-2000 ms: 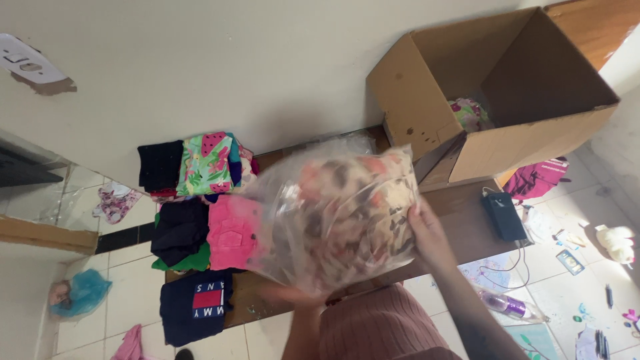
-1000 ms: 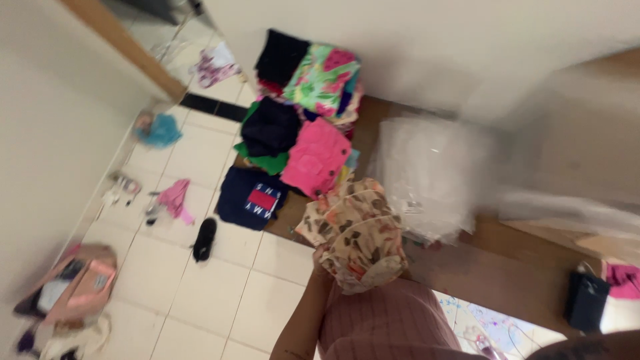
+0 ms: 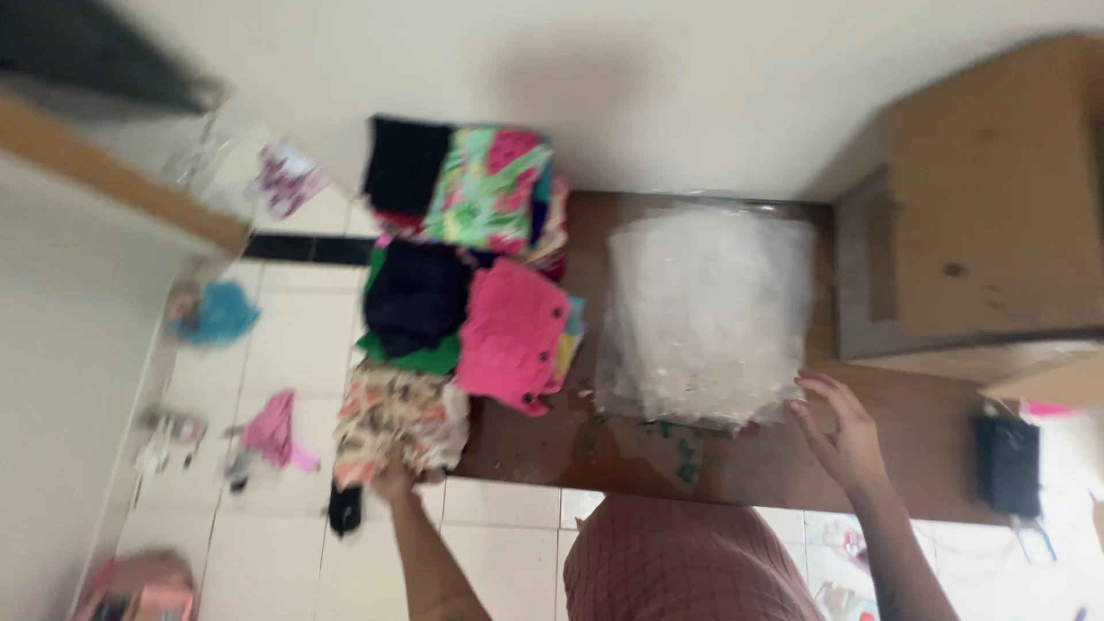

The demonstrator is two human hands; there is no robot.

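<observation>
My left hand (image 3: 394, 476) holds a folded garment of patterned cream and orange cloth (image 3: 401, 418) from its near edge, over the front pile at the table's left end. Its fingers are partly hidden by the cloth. My right hand (image 3: 832, 431) is spread at the lower right edge of a stack of clear plastic bags (image 3: 711, 315); whether it touches them is not clear. Beyond the patterned garment lie a dark navy garment (image 3: 417, 297) on green cloth and a pink buttoned garment (image 3: 511, 332). A black folded garment (image 3: 407, 166) and a green floral one (image 3: 489, 190) top the back piles.
A large cardboard box (image 3: 992, 207) stands at the right end of the brown table (image 3: 535, 448), near a dark box-shaped object (image 3: 1007, 466) with a cable. On the tiled floor at left are a blue plastic bag (image 3: 226, 312), pink cloth (image 3: 272, 431) and a black shoe (image 3: 345, 509).
The patterned garment, in a clear bag two seconds ago and near my body one second ago, is now at the front left pile, over where the navy logo garment showed. My right hand has come to the bags.
</observation>
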